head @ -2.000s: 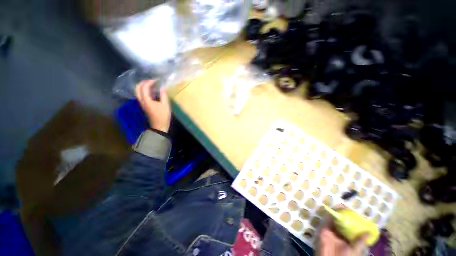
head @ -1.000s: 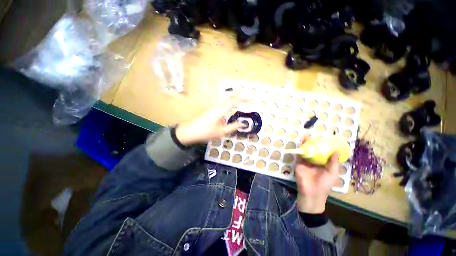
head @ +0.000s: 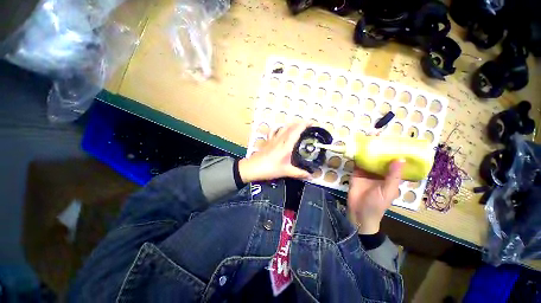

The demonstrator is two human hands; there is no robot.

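Note:
My left hand holds a round black housing with a pale ring in its centre, above the white perforated tray. My right hand holds a yellow squeeze bottle on its side, its pale nozzle pointing left with the tip at the housing's centre. The nozzle tip is over the ring; whether it touches cannot be told. A small black piece lies on the tray behind the bottle.
Black housings lie at the far side and right. Purple strands lie beside the tray. Clear plastic bags lie at the left, another bag at the right. A blue bin is below the green bench edge.
My left hand has brought the housing upright towards the nozzle, and the bottle tip is now at its centre. Two seconds ago my left hand was empty by the left bags. The view has shifted.

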